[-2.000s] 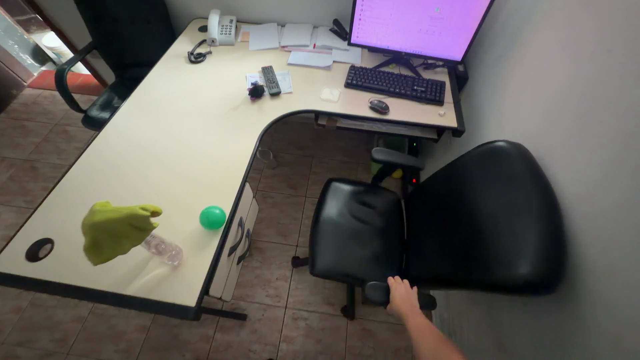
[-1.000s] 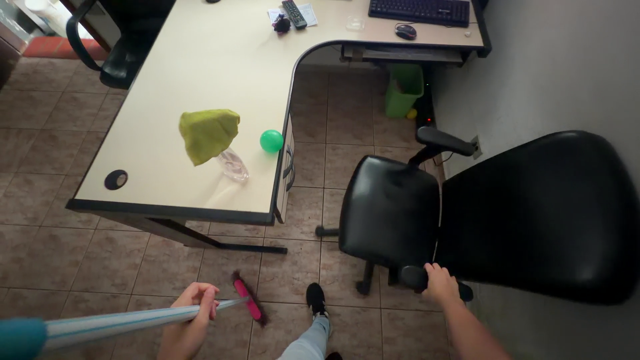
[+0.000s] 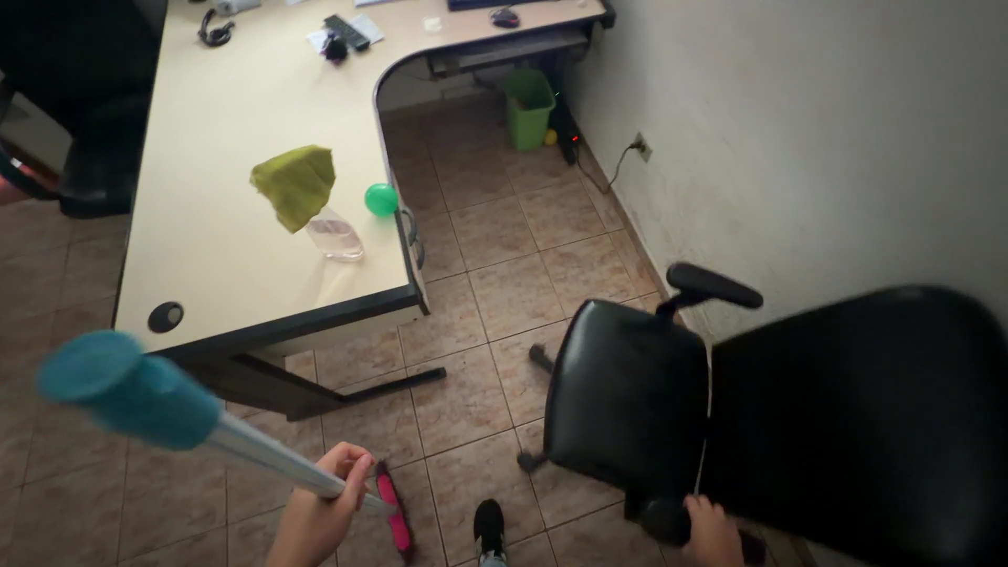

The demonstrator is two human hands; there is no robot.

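My left hand is closed around the pale handle of a broom. A blue cap tops that handle at the left, and the pink broom head rests on the tiled floor. At the lower right my right hand grips the near armrest of a black office chair. On the desk a clear spray bottle stands with a yellow-green cloth draped over its top. Beside it, at the desk's edge, lies a green ball.
A green waste bin stands under the desk near a small yellow ball and a plugged-in cable. Another black chair is at the left. The wall runs along the right. My shoe is on the floor.
The chair has moved away from the desk toward the wall, with my right hand on its armrest. My left hand and the broom, out of view two seconds ago, are now in view.
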